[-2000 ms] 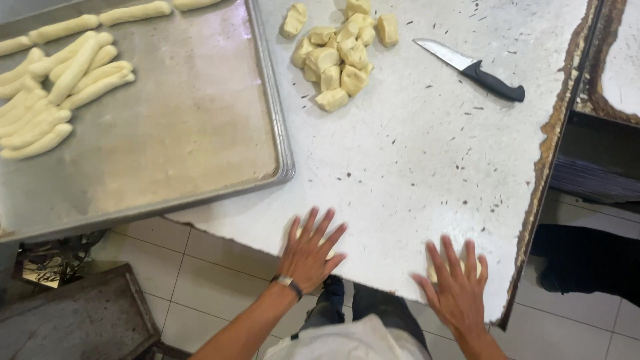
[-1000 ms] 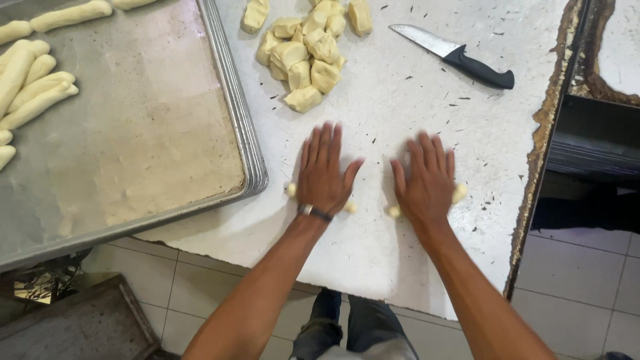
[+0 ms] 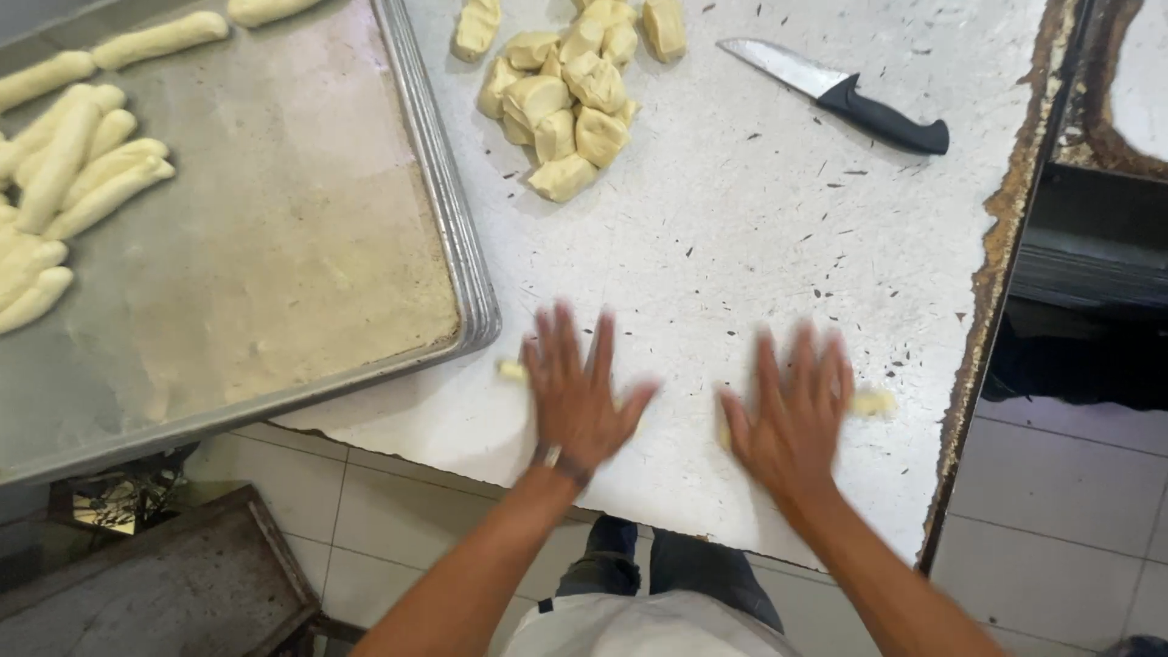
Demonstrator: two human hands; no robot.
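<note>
My left hand (image 3: 584, 401), with a band on the wrist, lies flat with fingers apart over a thin dough strip (image 3: 512, 370) whose end shows at its left. Flat over another dough strip (image 3: 871, 402) is my right hand (image 3: 792, 411); that strip's end sticks out at the right. Both hands are blurred, and the middles of the strips are hidden under them. Cut dough pieces (image 3: 566, 100) sit in a heap farther back on the white worktop (image 3: 703, 246). A knife with a black handle (image 3: 881, 119) lies to the right of the heap.
A metal baking tray (image 3: 301, 228) stands at the left, with rolled dough sticks (image 3: 100, 173) on its left part. The worktop has a chipped right edge (image 3: 995, 246). Below, a dark tray (image 3: 173, 584) stands near the tiled floor (image 3: 1049, 502). Something dark is beyond the right edge.
Two seconds ago both hands were at the worktop's front edge; one second ago they were farther in over the dough strips. Now they have come back somewhat toward the front edge, with the strips still under them.
</note>
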